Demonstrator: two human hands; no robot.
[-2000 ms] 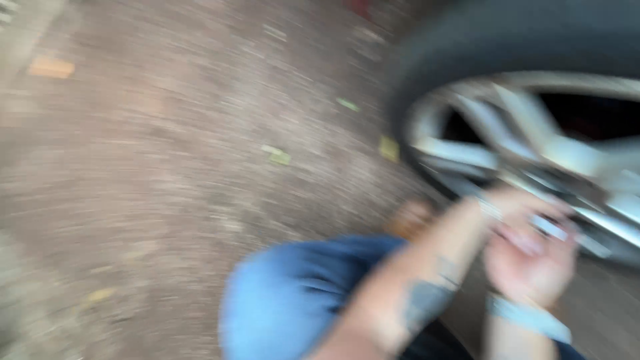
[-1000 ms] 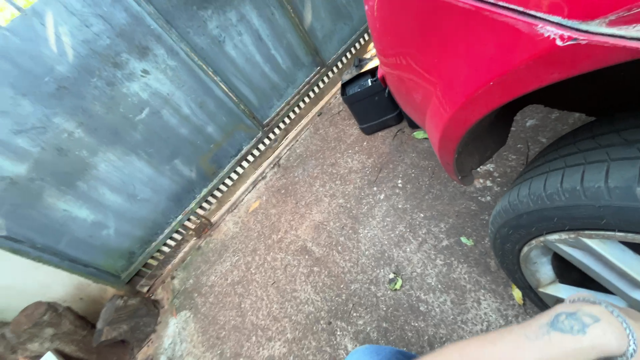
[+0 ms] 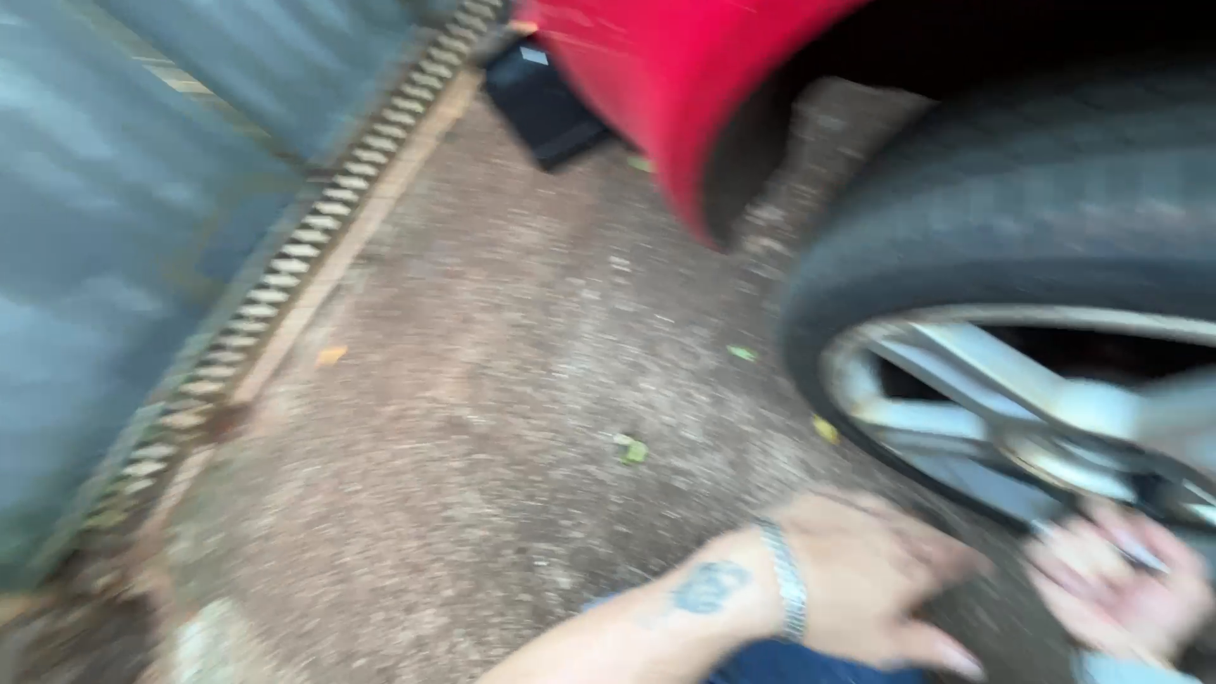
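My left hand [image 3: 869, 579], with a silver bracelet at the wrist, is held palm down over the ground near the wheel, its fingers apart and nothing seen in it. At the lower right, my right hand [image 3: 1116, 579] is curled around a small metal object [image 3: 1140, 556], blurred and mostly hidden by the fingers. That hand is beside the lower spokes of a silver alloy wheel rim [image 3: 1092, 404]. Around the rim sits a black tyre [image 3: 1007, 209], below the wheel arch of a red car body [image 3: 646, 85].
A black container [image 3: 546, 104] stands on the rough ground [image 3: 494, 380] by the car's red bodywork. A blue-grey metal gate [image 3: 123, 228] runs along the left, with a toothed rail [image 3: 313, 223] at its foot. Small leaves [image 3: 632, 449] lie about.
My left hand, together with the right at the wheel two seconds ago, is now apart from it and farther left. The view has swung widely between frames.
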